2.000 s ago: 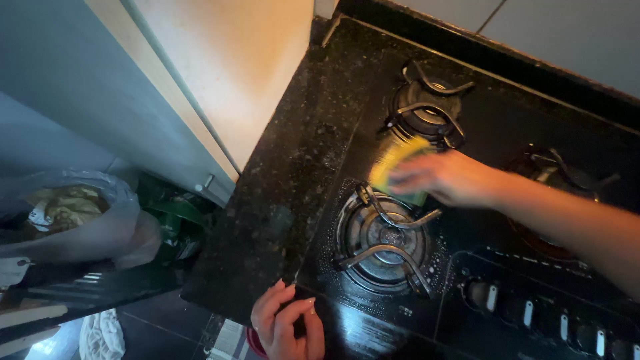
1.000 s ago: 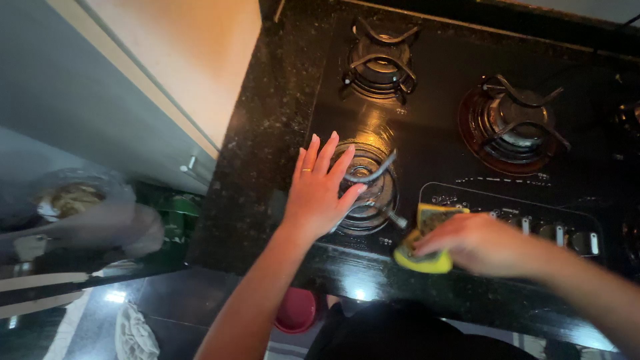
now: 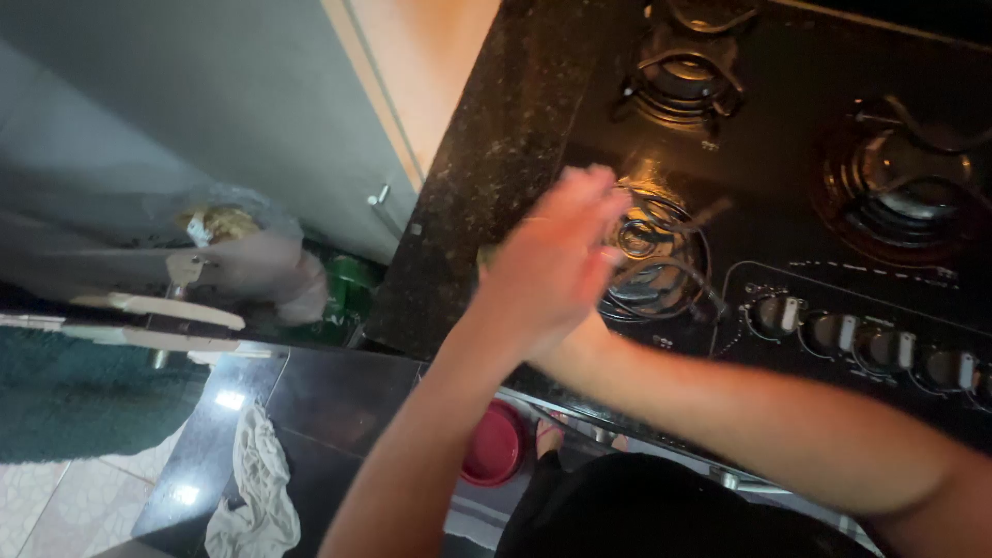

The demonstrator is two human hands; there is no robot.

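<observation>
My left hand (image 3: 554, 256), blurred, is held over the left edge of the black gas cooktop (image 3: 682, 167), beside the front-left burner (image 3: 651, 256). Its fingers reach toward the burner and its wire pan support, and no object shows in it. My right forearm crosses beneath the left one, so my right hand (image 3: 562, 345) is mostly hidden under my left wrist, near the front-left corner of the cooktop. A small greenish edge (image 3: 487, 260), probably of the sponge, shows just left of my left hand. Whether my right hand holds it cannot be seen.
Control knobs (image 3: 829, 333) line the cooktop's front right. Two more burners (image 3: 686, 81) are in view behind. A cabinet door with a metal handle (image 3: 380, 195), a plastic bag (image 3: 287, 263) and a green container (image 3: 349, 287) are at left. A red basin (image 3: 494, 443) and white cloth (image 3: 256, 488) lie below.
My right hand has moved left from the cooktop's front edge, passing under my left arm. The yellow-green sponge, plainly visible in that hand earlier, is now almost wholly hidden.
</observation>
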